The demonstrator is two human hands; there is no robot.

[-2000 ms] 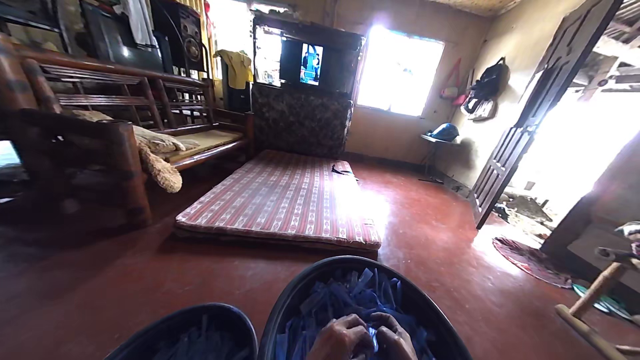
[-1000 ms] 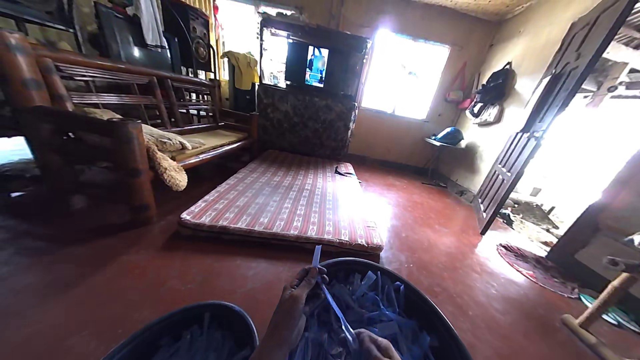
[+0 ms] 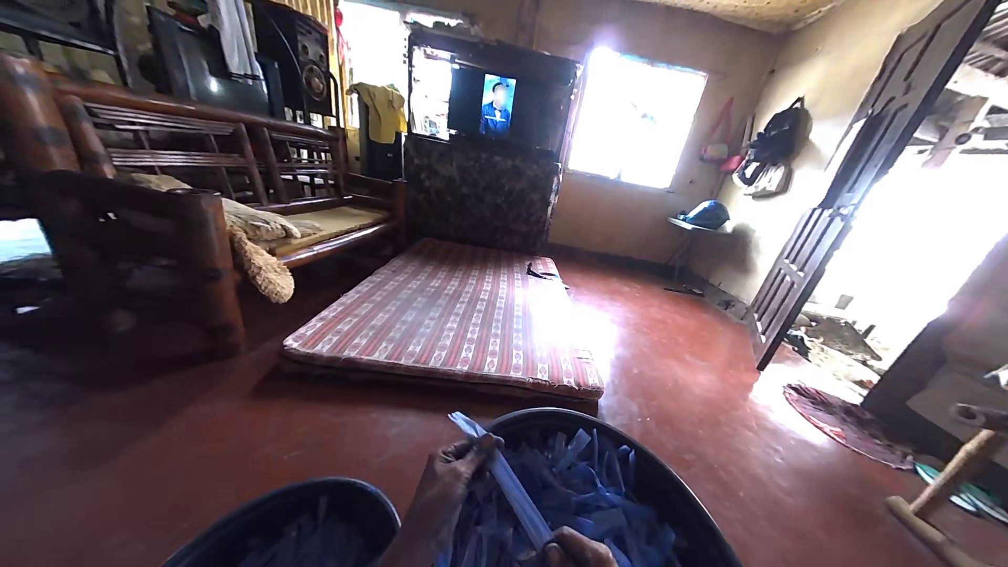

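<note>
A long pale blue strip (image 3: 516,492), its material unclear, is stretched slantwise between my two hands. My left hand (image 3: 457,472) pinches it near its upper end, whose tip sticks out past the fingers. At the bottom edge my right hand (image 3: 579,547) grips the lower end and is partly cut off. Both hands are above a large dark round tub (image 3: 693,504) full of loose bluish strips (image 3: 610,496). To the left of my left forearm stands a smaller dark tub (image 3: 378,500), with more strips (image 3: 307,543) inside.
A striped mattress (image 3: 457,323) lies on the red floor (image 3: 654,378) just beyond the tubs. A bamboo bench (image 3: 213,276) stands at the left. On the right are an open door (image 3: 819,236), a round mat (image 3: 843,429) and a wooden frame (image 3: 953,480).
Two seconds ago my hands were close together over the large tub. They have since moved apart, with the strip now stretched between them.
</note>
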